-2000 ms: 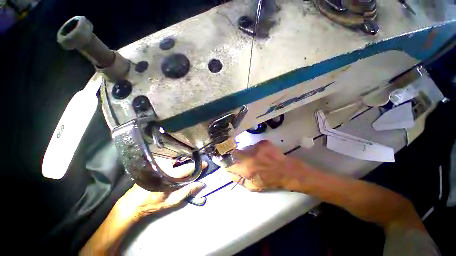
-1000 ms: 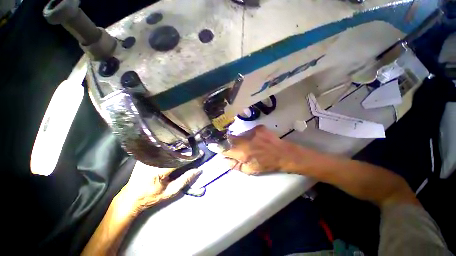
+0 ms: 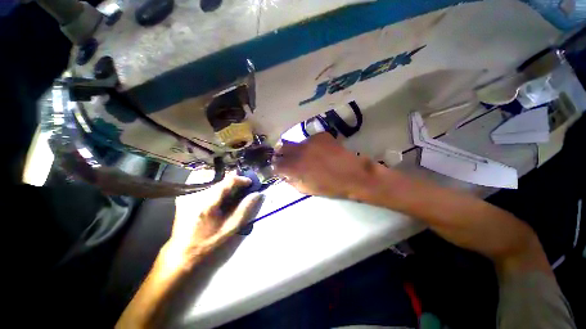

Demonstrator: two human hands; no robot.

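The white sewing machine (image 3: 398, 96) with a teal stripe and "JACK" lettering crosses the view. My left hand (image 3: 209, 215) is left of the needle area, its index finger and thumb around a small dark bluish piece of fabric (image 3: 251, 180). My right hand (image 3: 321, 164) is just right of the presser foot area, fingers bent and fingertips close to the metal parts. What the right fingers hold is hidden. The needle itself cannot be made out. A brass-coloured part (image 3: 235, 135) sits above the fingers.
Black looped handles (image 3: 346, 120) lie behind my right hand. An angled white paper piece (image 3: 466, 166) and a smaller white piece (image 3: 522, 126) lie on the bed at right. A curved metal guard (image 3: 115, 181) arches beside my left hand. Black cloth (image 3: 38, 257) hangs at left.
The view has moved closer, and the machine head has shifted up and left in it. My left hand's fingertips now show more clearly beside the needle area. My right hand stays beside it.
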